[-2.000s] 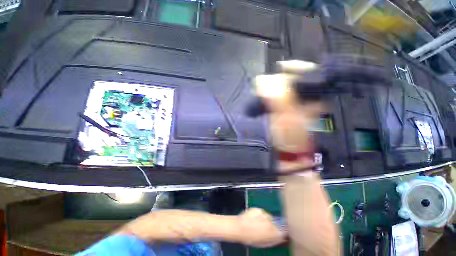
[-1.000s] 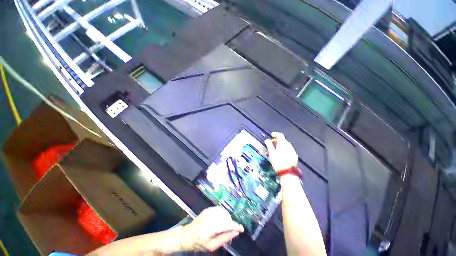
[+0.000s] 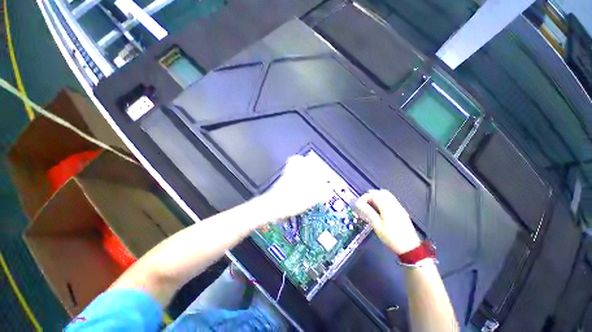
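The green main board lies in the bright metal recess of the black TV back cover. My left hand is over the upper left part of the recess, washed out by glare, so its fingers and anything in them cannot be made out. My right hand is at the board's right edge with fingertips bent together; whether they hold something small cannot be seen. A red band is on my right wrist. A thin white lead hangs off the board's lower edge.
Open brown cartons with red bundles stand left of the line. The metal rail runs along the near edge. The black carrier has a rectangular opening at the upper right. A pale beam hangs over the far side.
My left hand has moved from the board's near lower edge up over the recess. My right hand has shifted slightly right and down in the picture. Earlier, the view turned from another stretch of the line.
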